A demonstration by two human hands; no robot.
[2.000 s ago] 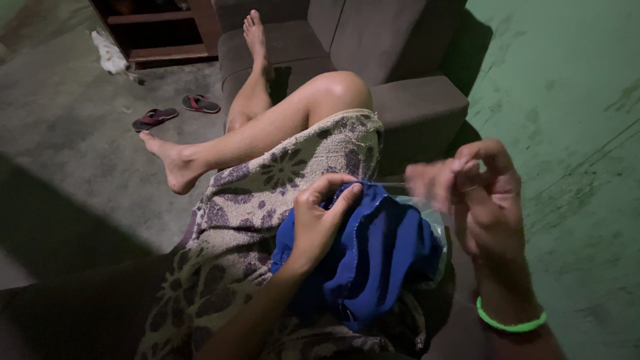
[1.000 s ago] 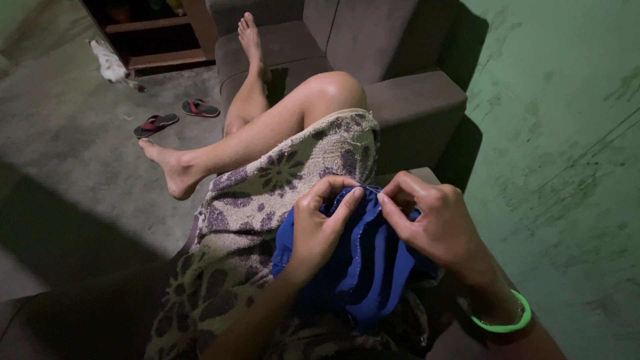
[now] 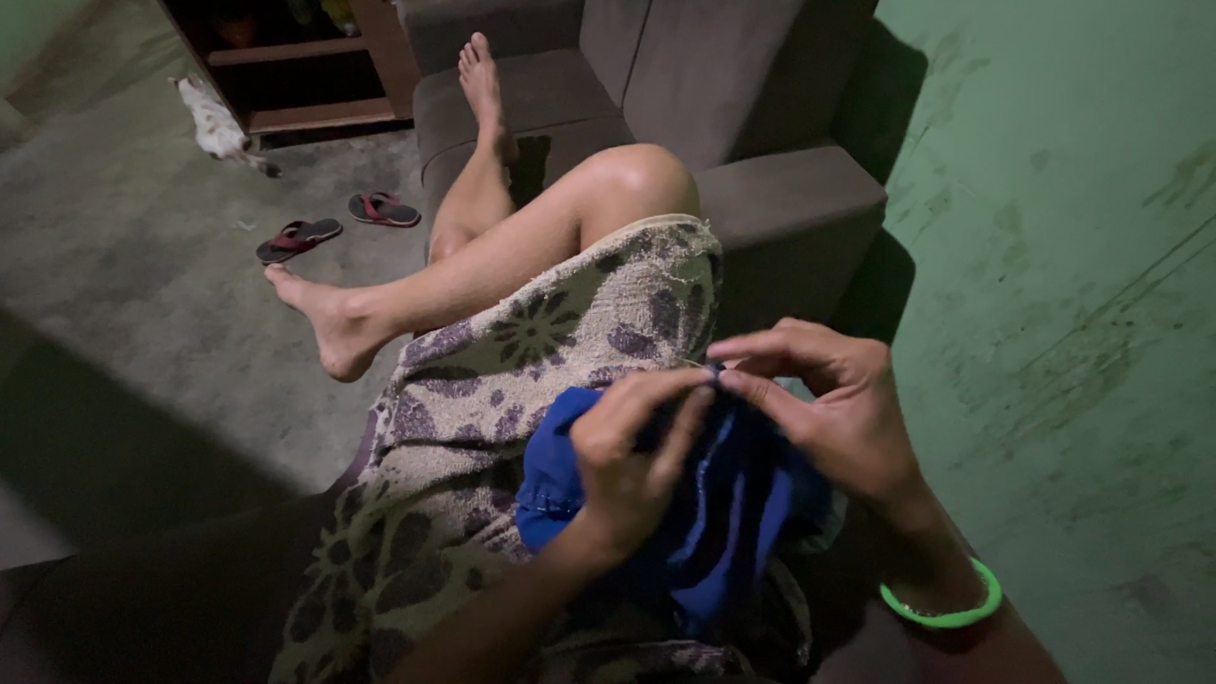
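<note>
A bunched blue cloth (image 3: 703, 513) lies on the lap, over a patterned towel (image 3: 532, 351) with a flower design. My left hand (image 3: 636, 446) pinches the cloth's upper edge between thumb and fingers. Close against its fingertips, my right hand (image 3: 807, 399) has thumb and forefinger at the same edge, with a green band (image 3: 945, 598) around the wrist. A fine light line, thread or needle, shows by the fingertips; which of the two I cannot tell. Something pale and translucent lies partly hidden under the cloth's right side.
Bare legs (image 3: 494, 275) stretch out ahead, one foot on a grey sofa (image 3: 788, 190). A pair of flip-flops (image 3: 299, 239) lies on the concrete floor. Near a wooden shelf unit (image 3: 323, 116) is a white cat (image 3: 217, 125). At the right stands a green wall (image 3: 1064, 313).
My right hand, blurred and off to the cloth's right two seconds ago, has come in to the cloth's edge beside my left hand. My left hand has turned, its fingers now pointing more to the right.
</note>
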